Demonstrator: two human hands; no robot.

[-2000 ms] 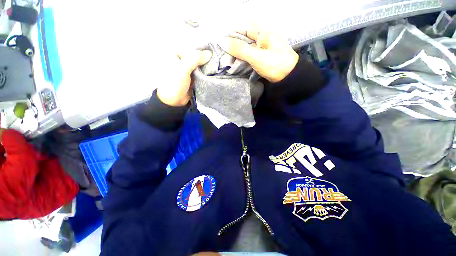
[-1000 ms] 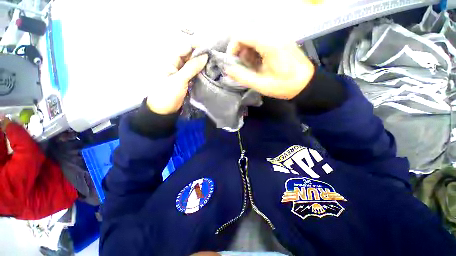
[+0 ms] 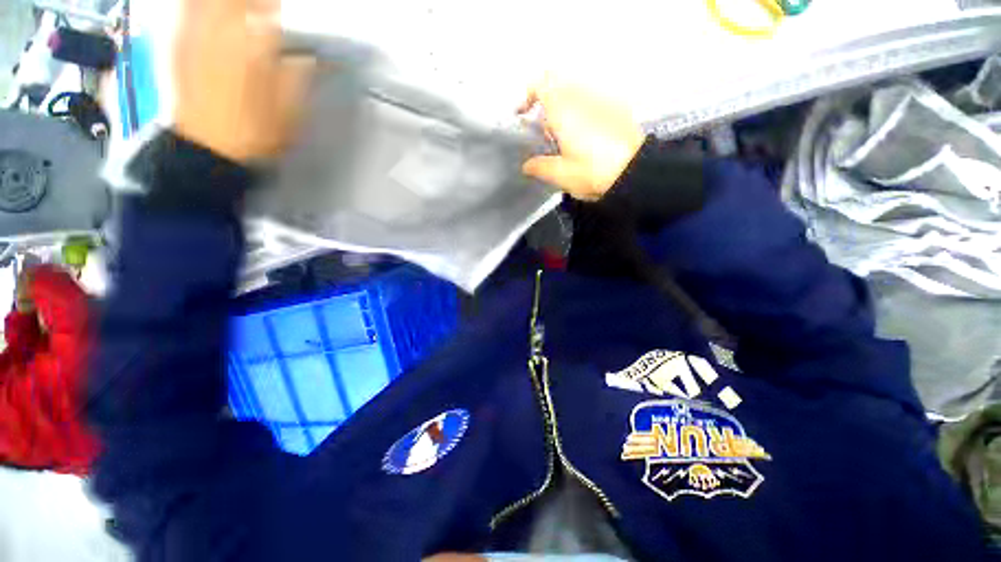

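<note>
A grey fabric panel [image 3: 351, 181] with white edges is spread between my hands, its lower edge hanging past the table's front edge. A dark slit-like line runs across its upper part, with a paler patch below. My left hand [image 3: 236, 82] is at the panel's upper left, strongly blurred; the cloth beside it is blurred too and appears held by it. My right hand [image 3: 587, 137] has the panel's right edge between thumb and fingers. No snips can be made out in either hand.
The white table [image 3: 461, 44] has a ruler scale on its front edge. Yellow and green scissor handles [image 3: 746, 13] lie at the top right. A blue crate [image 3: 318, 362] is below. Grey pieces [image 3: 911, 198] hang at right. A person's red sleeve [image 3: 49, 373] is at left.
The bunched grey cloth is now opened out into a wide panel. My left hand has moved up and left; my right hand has moved slightly left. More of the crate and scissor handles shows.
</note>
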